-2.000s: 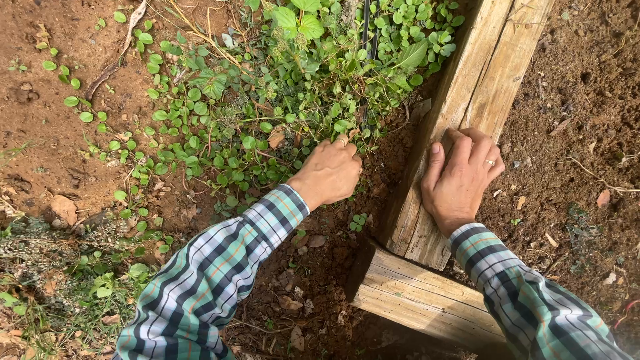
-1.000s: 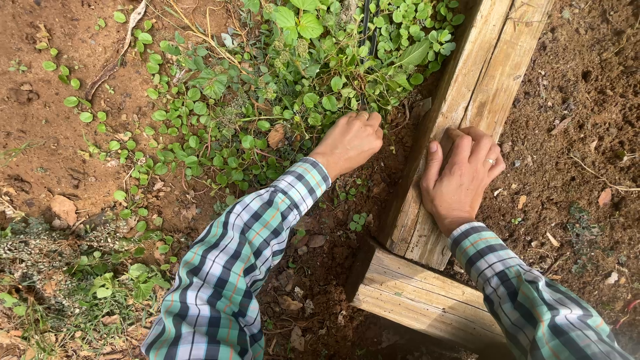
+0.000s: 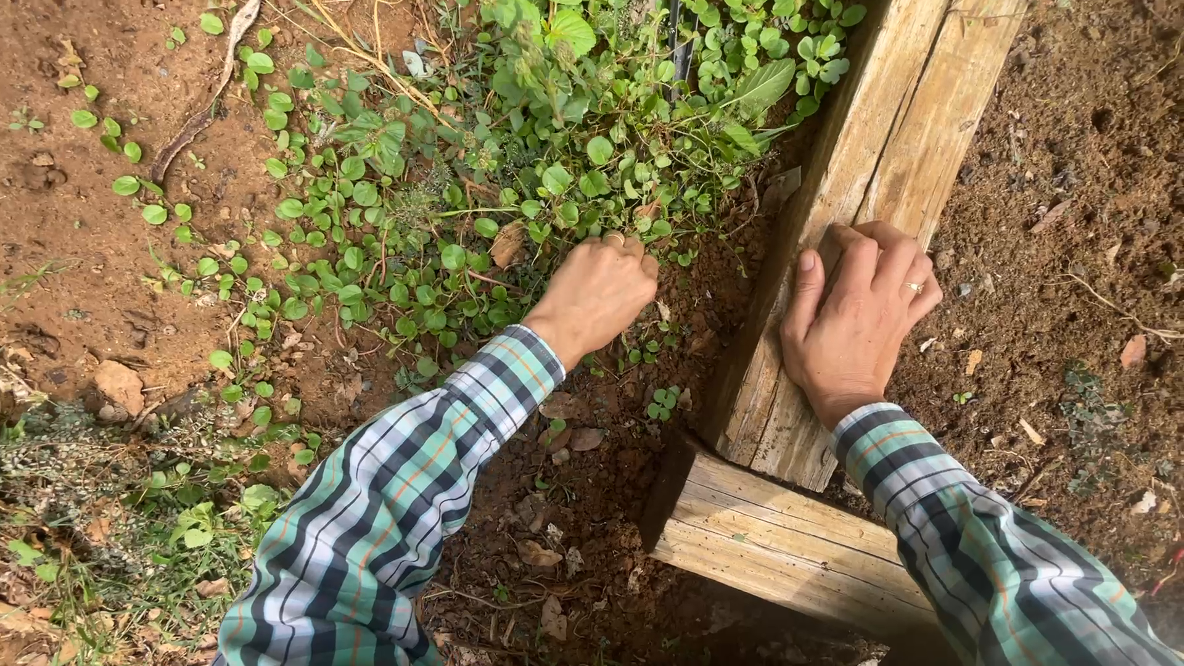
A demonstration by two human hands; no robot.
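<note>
My left hand (image 3: pixel 601 289) is at the lower right edge of a patch of low round-leaved green plants (image 3: pixel 453 257). Its back faces up and its fingers curl down among the stems. The fingertips are hidden, so whether they pinch a stem does not show. To the right, my right hand (image 3: pixel 856 319) rests on top of a weathered wooden beam (image 3: pixel 832 203), thumb spread from the other fingers and a ring on one finger. Nothing shows in its grasp.
A second wooden beam (image 3: pixel 786 541) meets the first one's lower end at a corner. Brown soil (image 3: pixel 1045 277) lies right of the beams. A black tube (image 3: pixel 683 46) runs through the plants at the top. A dry curved stick (image 3: pixel 208 102) lies at the upper left.
My left hand moved right, toward the beam, between the two earlier frames, and is now back a little to the left among the plants. My right hand has stayed on the beam.
</note>
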